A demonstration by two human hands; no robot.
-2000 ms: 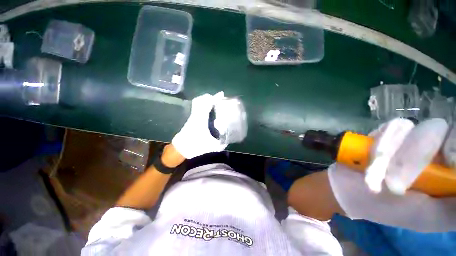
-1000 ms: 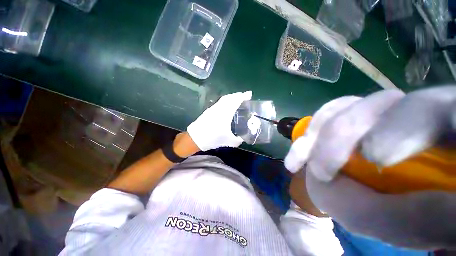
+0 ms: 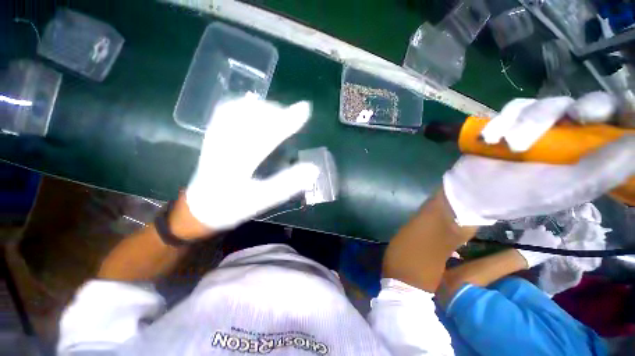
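A clear plastic housing (image 3: 322, 177) sits on the green bench near its front edge. My left hand (image 3: 244, 160), in a white glove, is open over the bench, its thumb over the housing's left side; whether they touch is unclear. My right hand (image 3: 536, 167), gloved, holds the orange electric screwdriver (image 3: 480, 136) level, its black nose beside the screw tray's right end. The screw tray (image 3: 381, 97) holds a speckled heap and a white fitting (image 3: 364, 115). The bit is hard to make out.
The parts tray (image 3: 193, 87) stands behind my left hand, partly covered by it. Two clear housings (image 3: 82, 45) lie at the far left. A pale rail (image 3: 306, 43) runs behind the trays, with housings (image 3: 435, 55) beyond it. Another person's blue sleeve (image 3: 515, 316) is at lower right.
My left hand has let go of the housing and opened, moving up and left. The screwdriver has moved away from the housing, up and right to the screw tray.
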